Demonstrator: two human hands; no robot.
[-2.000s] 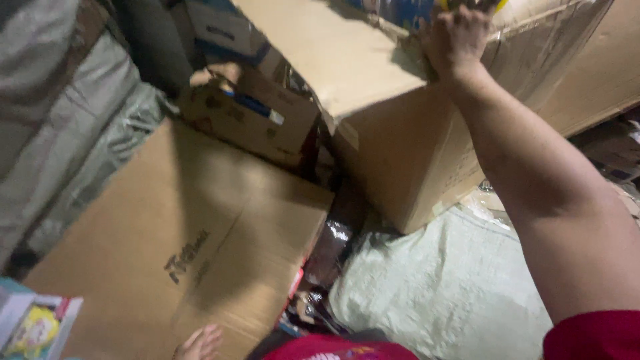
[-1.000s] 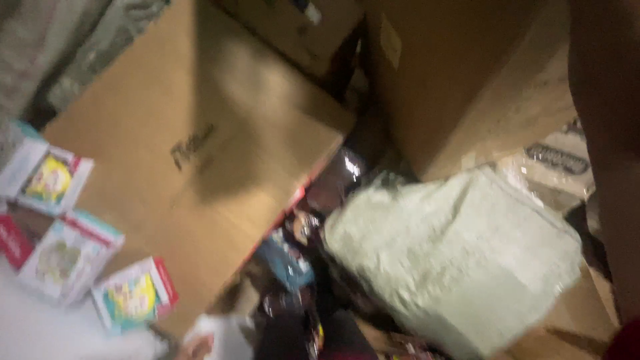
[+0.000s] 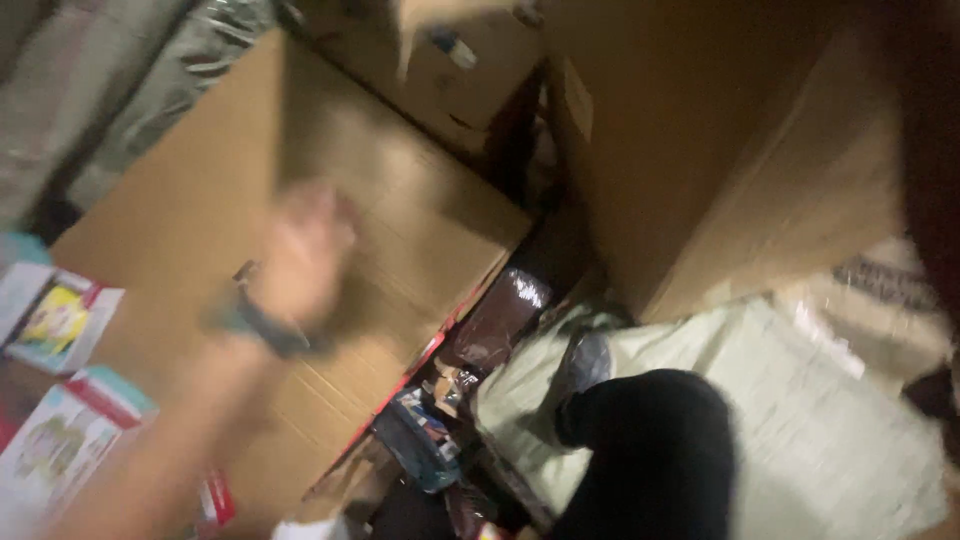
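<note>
My left hand, blurred and with a dark band at the wrist, reaches in from the lower left over a large flat cardboard box. The blur hides whether the hand touches the cardboard or how its fingers stand. No held object can be made out in it. My right hand is out of view; a dark, blurred shape fills the upper right edge. A tall cardboard carton stands at the upper right. Small printed boxes lie at the left, near my left forearm.
A pale woven sack lies at the lower right, with my dark-clad leg over it. Plastic-wrapped packages fill the gap beside the flat box. Grey wrapped bundles stand at the upper left, and another carton is at the top.
My left hand and forearm have come into view over the flat box. The right hand, on the tall carton's top two seconds ago, is out of view. My leg now shows over the sack.
</note>
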